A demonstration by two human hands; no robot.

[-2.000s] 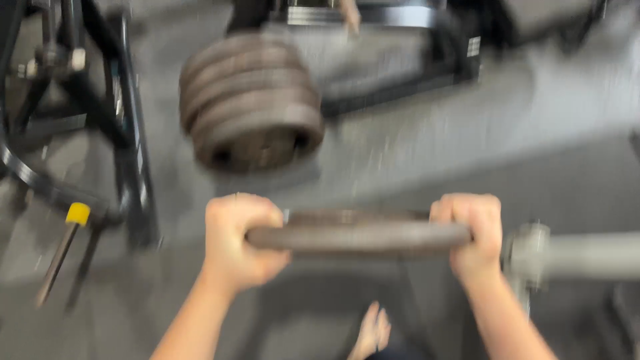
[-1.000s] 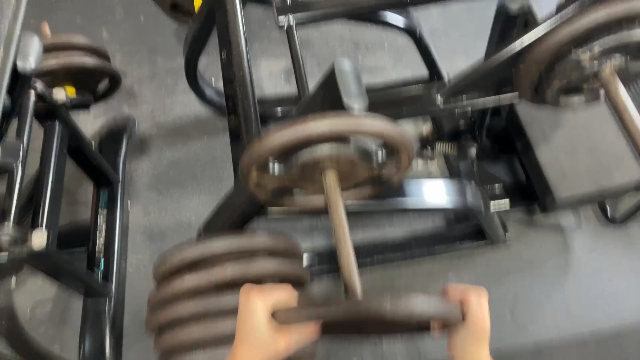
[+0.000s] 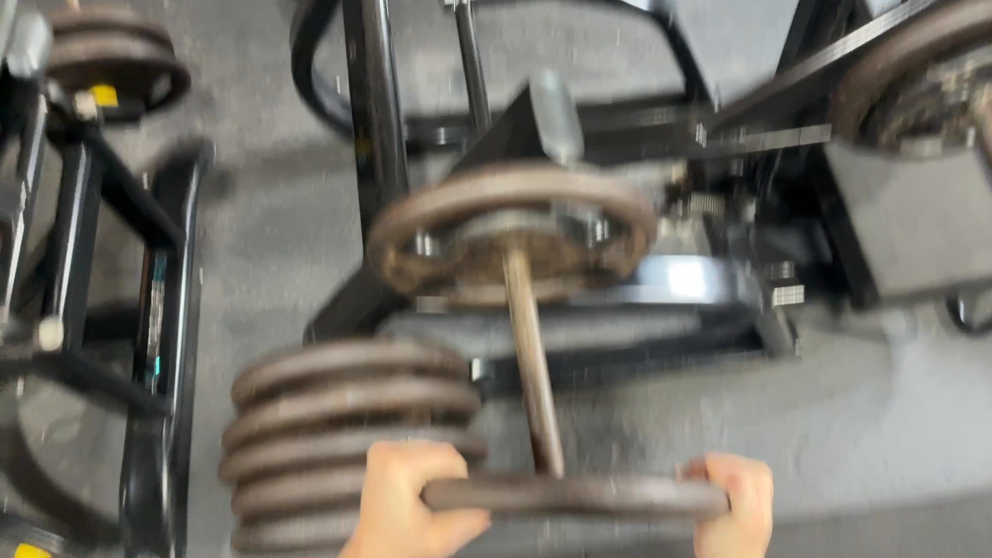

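Note:
Both hands grip a brown metal weight plate (image 3: 577,496) seen nearly edge-on, my left hand (image 3: 418,496) at its left rim and my right hand (image 3: 732,504) at its right rim. Just beyond the plate is the near end of a metal loading peg (image 3: 531,356); whether the two touch cannot be told. Another weight plate (image 3: 511,186) sits at the far end of that peg, against a black machine frame. Left of the peg, beside my left hand, several brown plates (image 3: 353,403) stand stacked side by side. The view is blurred.
A black steel frame (image 3: 182,294) with more plates (image 3: 116,50) stands at the left. The machine's base beam (image 3: 620,364) crosses behind the peg. At the upper right another large plate (image 3: 876,70) hangs on the machine. Grey floor (image 3: 248,256) shows between the frames.
The view has shifted markedly toward the machine. My hands, still gripping the plate, are now at the peg's near end; two seconds ago they held it over the floor.

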